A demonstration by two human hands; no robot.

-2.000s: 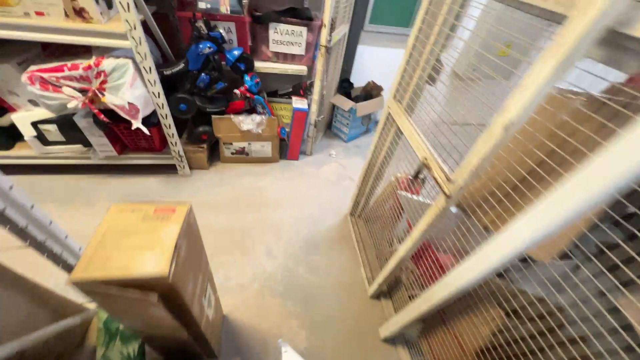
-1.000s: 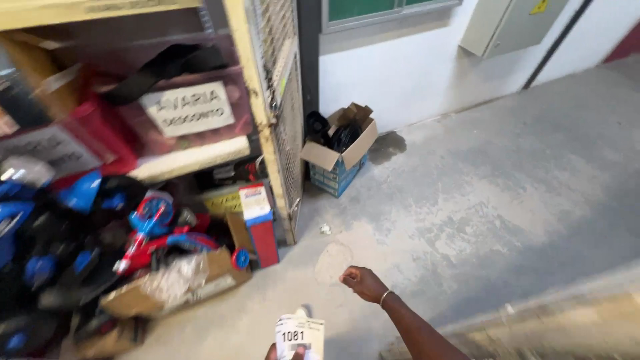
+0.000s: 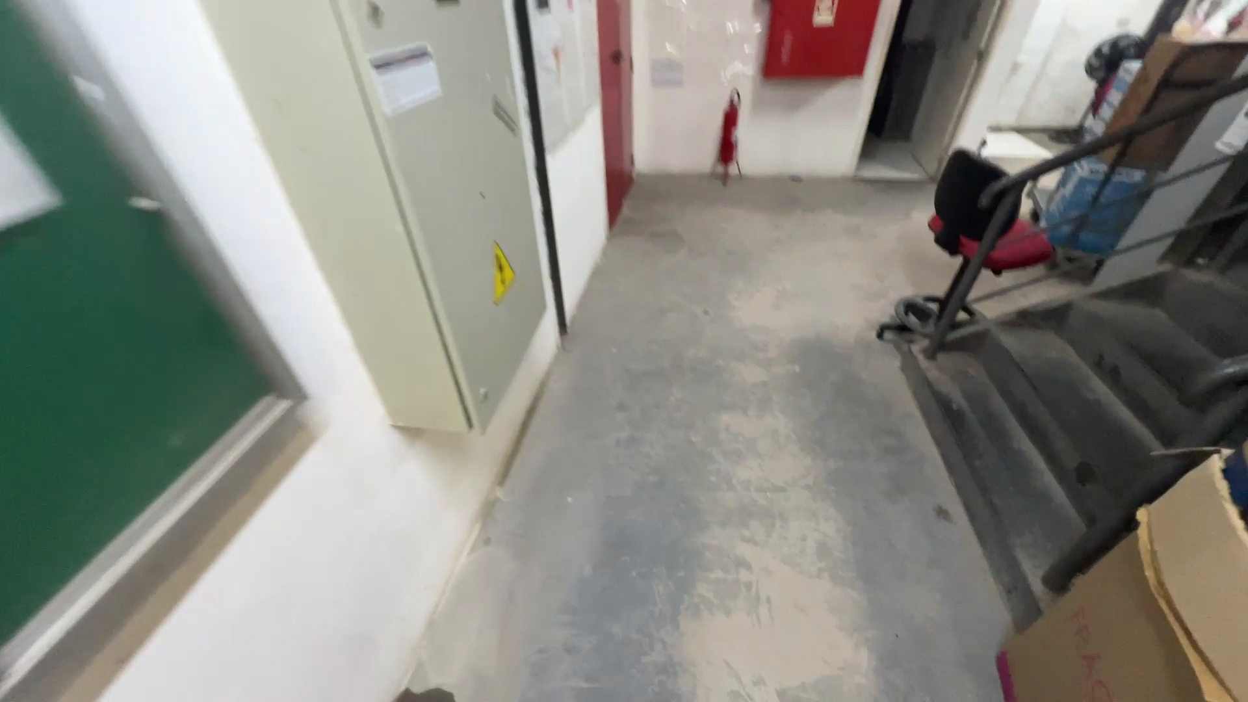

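Neither of my hands shows clearly in the head view; what they hold is hidden. A small dark shape lies at the bottom edge, left of the middle, too cut off to name. The worn concrete floor [image 3: 682, 390] stretches ahead. On the left wall hangs a pale metal electrical cabinet [image 3: 448, 195] with a yellow warning triangle [image 3: 502, 273]. An open cardboard box [image 3: 1111, 614] with handwriting on it stands at the lower right.
Dark steps [image 3: 1063, 390] with a metal handrail [image 3: 1121, 141] rise at the right. Beyond them is a red and black office chair [image 3: 994, 239]. A fire extinguisher [image 3: 729, 132] and a red wall box [image 3: 819, 37] are at the far wall, beside an open doorway [image 3: 902, 88].
The view has swung right, away from the shelves and wire cage to a passage. One second ago a hand and a held numbered paper tag were in view; now neither is.
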